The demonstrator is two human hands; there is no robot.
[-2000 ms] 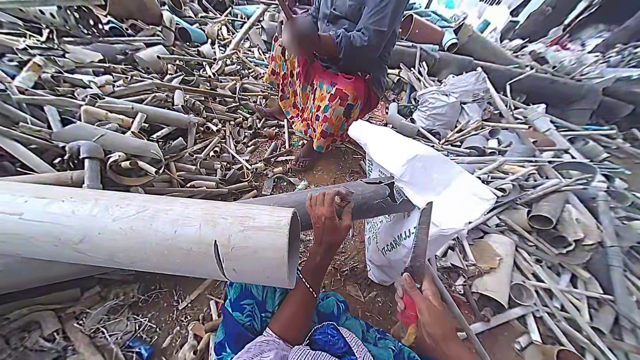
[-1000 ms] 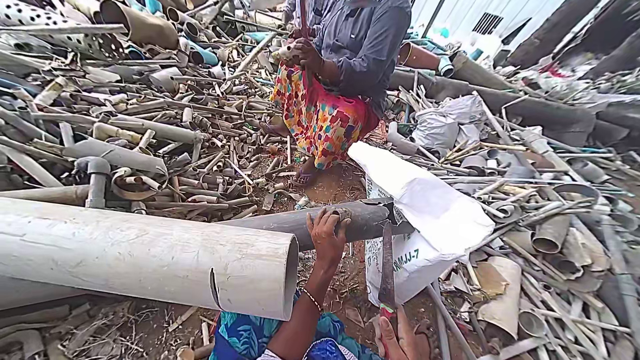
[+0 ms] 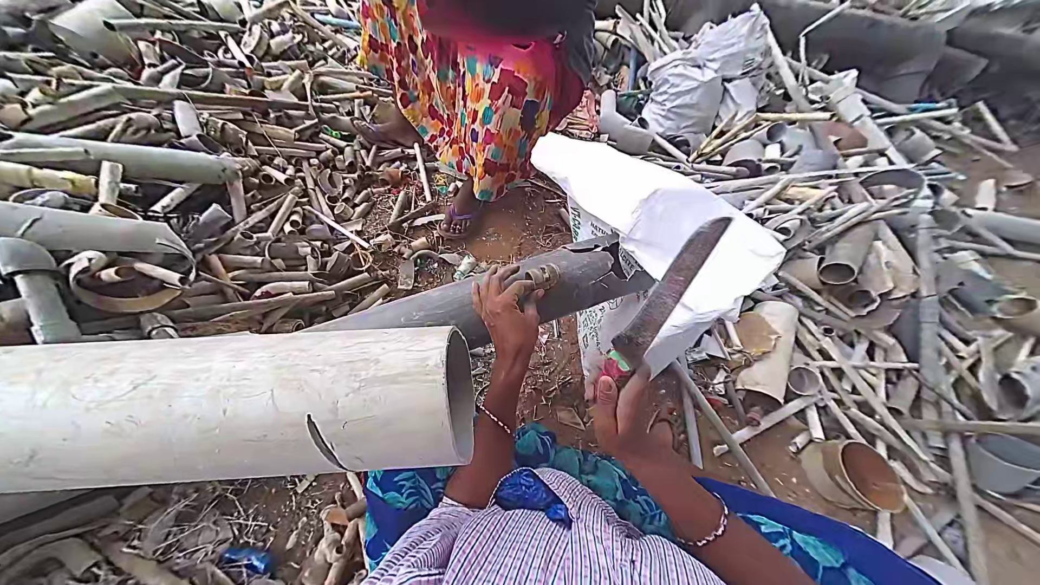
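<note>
My left hand (image 3: 508, 313) rests on a dark grey plastic pipe (image 3: 406, 309), its fingers around a small brownish piece (image 3: 543, 276) on top of the pipe. The pipe's far end is broken and jagged, close to a white woven sack (image 3: 650, 203). In my right hand (image 3: 630, 414) is a large blade (image 3: 678, 280) with a wrapped, coloured handle, tilted up and to the right in front of the sack. A wide off-white pipe (image 3: 227, 406) with a curved slit near its end lies at the left, nearer to me than the grey pipe.
A person in a patterned skirt (image 3: 479, 106) is just beyond the grey pipe, one sandalled foot on the soil. Heaps of scrap pipe (image 3: 268, 171) spread over the left, and more cut pipes (image 3: 849, 252) lie at the right. A crumpled white sack (image 3: 691, 89) lies further back.
The blade was upright beside the grey pipe's broken end one second ago; now it leans right over the sack. My left hand stays on the pipe. The view has tipped down.
</note>
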